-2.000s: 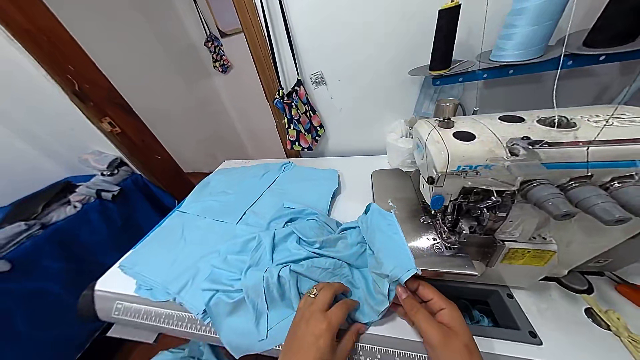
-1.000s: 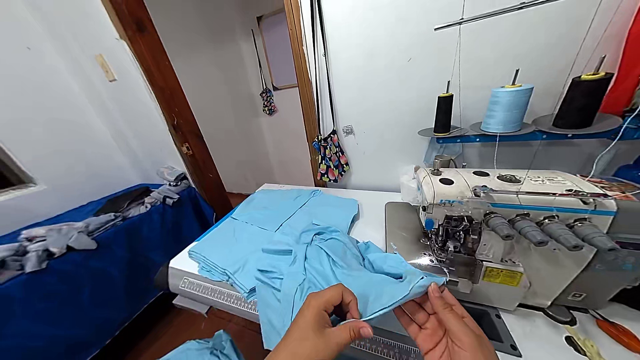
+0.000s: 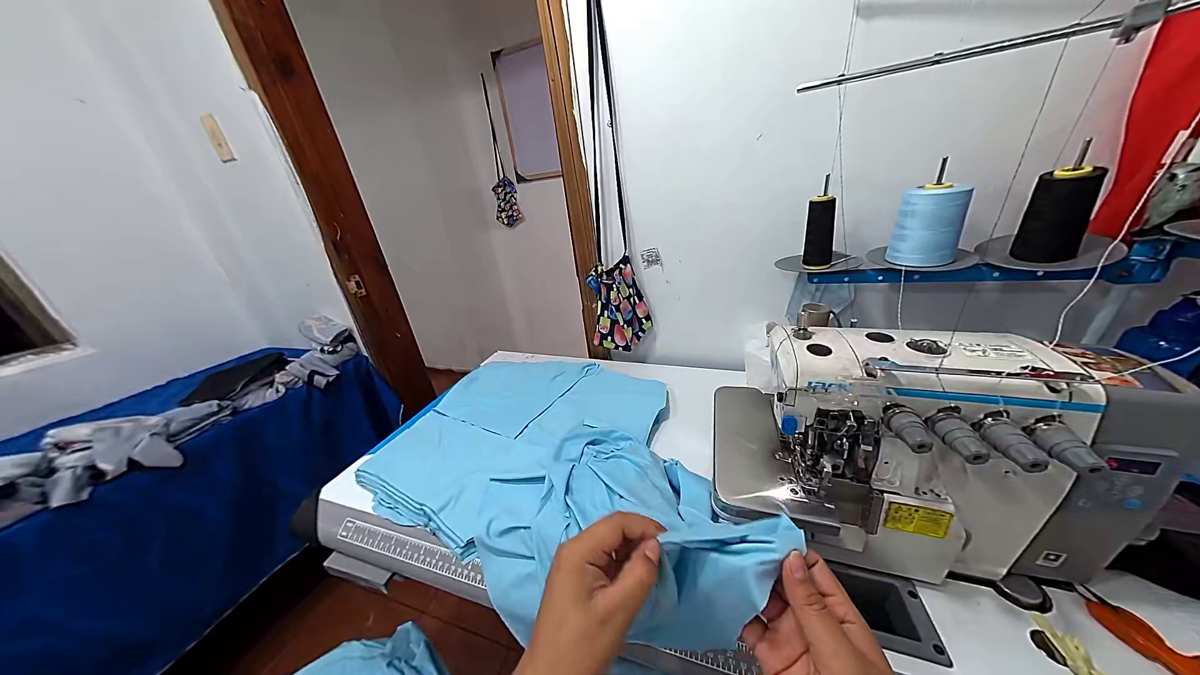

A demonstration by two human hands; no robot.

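Observation:
My left hand (image 3: pixel 605 586) pinches an edge of a light blue fabric piece (image 3: pixel 600 478) between thumb and fingers. A short way to the right, my right hand (image 3: pixel 816 614) grips a corner of the same fabric, with the edge stretched between the two hands. The rest of that piece lies bunched on the white sewing table (image 3: pixel 698 403), partly over a flat stack of light blue cut fabric (image 3: pixel 506 403). Behind my right hand stands a white overlock sewing machine (image 3: pixel 937 403) with a metal work plate (image 3: pixel 750 450).
Thread cones, one of them light blue (image 3: pixel 928 225), stand on a blue rack above the machine. Orange-handled scissors (image 3: pixel 1139 642) lie at the lower right. More blue fabric (image 3: pixel 384 653) is below the table. Left, grey garments (image 3: pixel 122 441) rest on a blue-covered surface (image 3: pixel 234 506).
Both hands have lifted the fabric edge from near the table's front and now hold it stretched between them. The view has tilted up and swung left.

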